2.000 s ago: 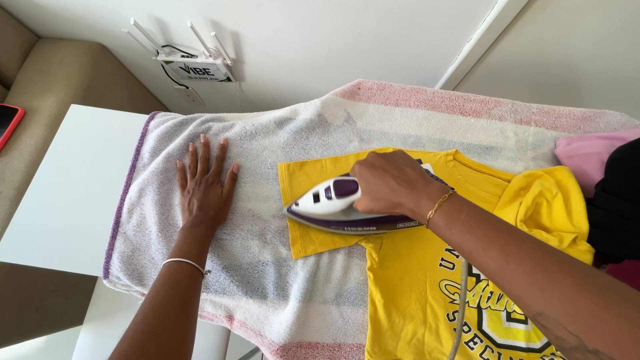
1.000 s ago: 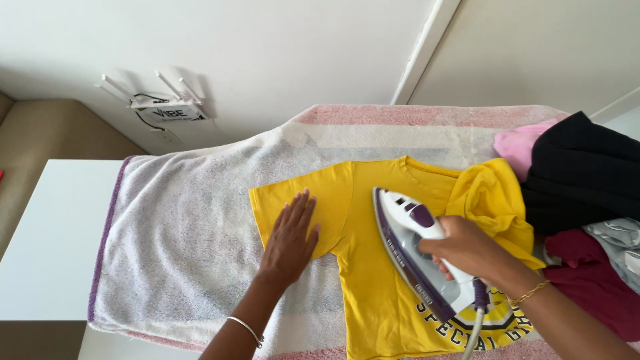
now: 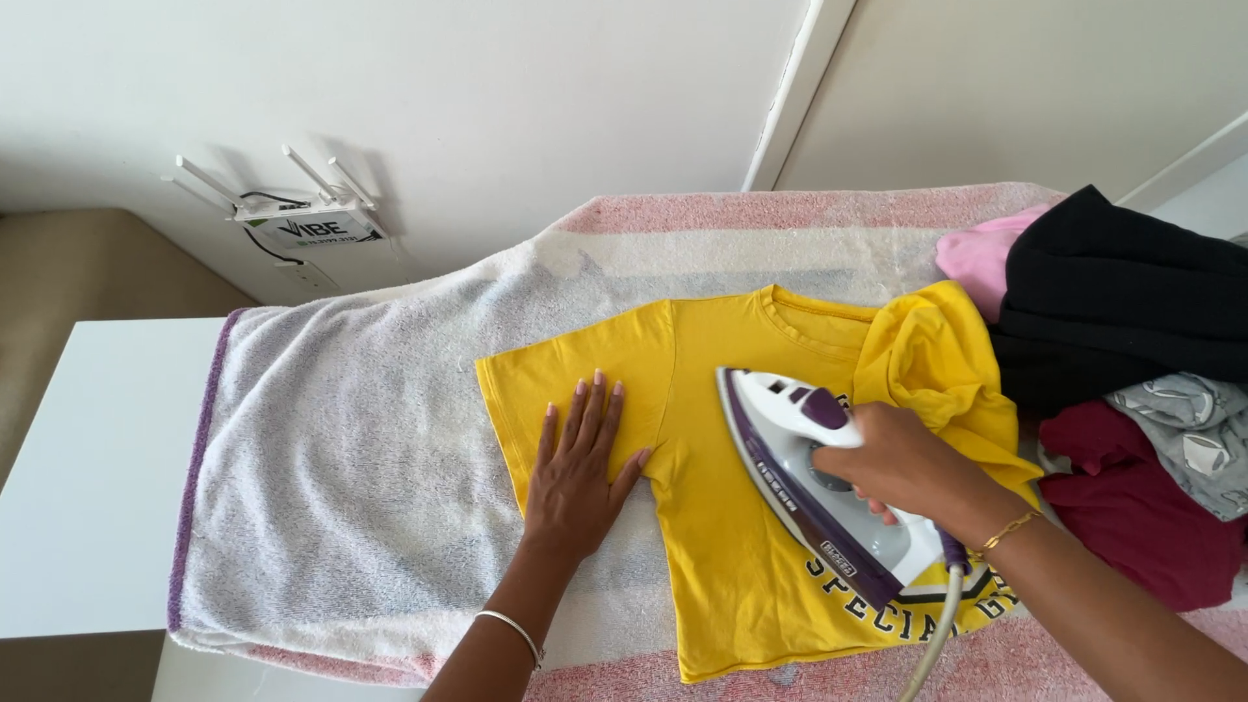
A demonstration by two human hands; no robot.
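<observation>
A yellow T-shirt with a dark printed design lies on a striped towel. My left hand rests flat, fingers spread, on the sleeve at the left. In my right hand is the handle of a white and purple steam iron, whose tip points up and left. The iron lies over the shirt's chest and hides part of the print. Its pale cord runs down from the heel past my right wrist. The shirt's other sleeve is bunched beside the collar.
Black, pink, maroon and grey patterned garments are heaped at the right. A white surface shows past the towel's purple edge. A router with antennas is on the wall behind, near a beige upholstered seat.
Two seconds ago the iron was on the left sleeve and my left hand on the towel; the iron is now on the shirt's chest and my left hand on that sleeve.
</observation>
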